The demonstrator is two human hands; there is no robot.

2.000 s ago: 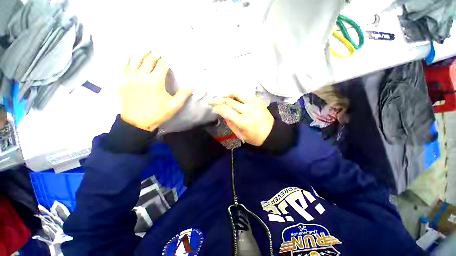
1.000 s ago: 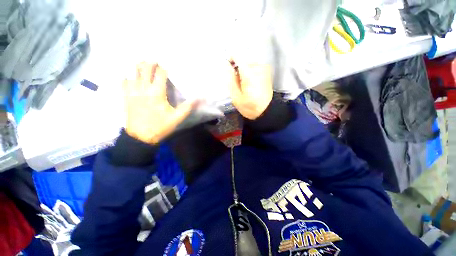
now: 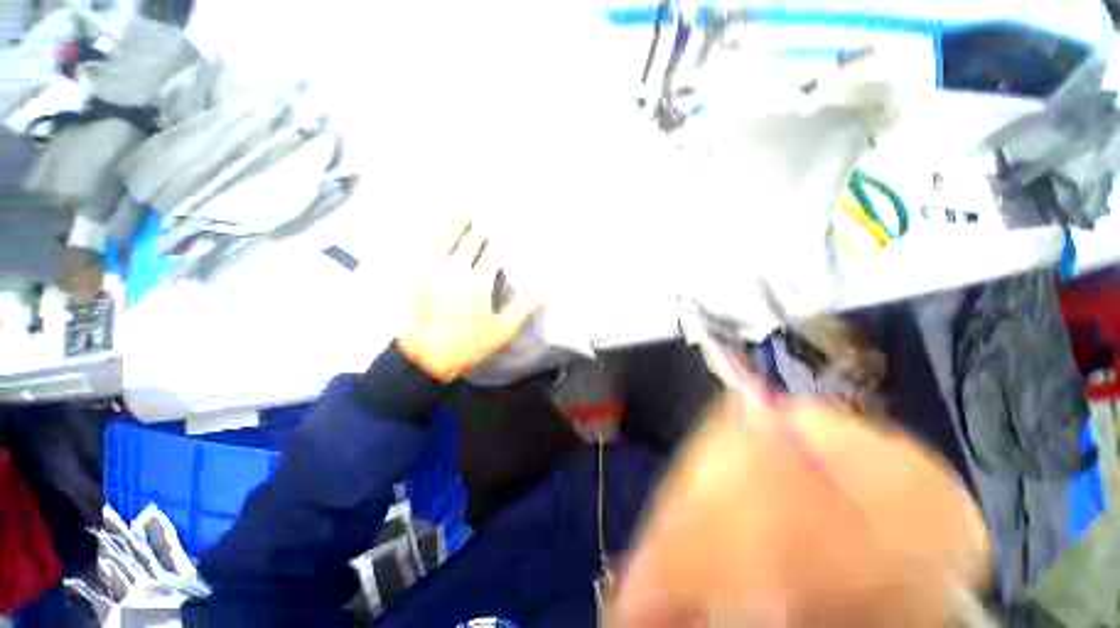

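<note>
A light grey cut piece (image 3: 522,353) lies at the table's front edge, mostly washed out to white. My left hand (image 3: 464,321) lies flat over its left part, fingers spread, with the thumb across the cloth. My right hand (image 3: 805,521) is large and blurred, raised close to the camera at the lower right, off the table. Its fingers point up the picture; a thin pinkish streak shows at the fingertips, and I cannot tell what it is. The needle area (image 3: 669,92) shows beyond the hands.
Grey folded pieces (image 3: 233,172) are heaped at left, with a small dark label (image 3: 340,258) nearby. Pale grey cloth (image 3: 786,184) drapes right of centre, beside green-and-yellow scissors (image 3: 878,202). A blue crate (image 3: 184,472) sits below the left edge. Dark garment pieces (image 3: 1019,380) hang at right.
My right hand has left the cloth and come up towards the camera, to the lower right. The view has shifted, showing more of the machine. My left hand remains on the cloth.
</note>
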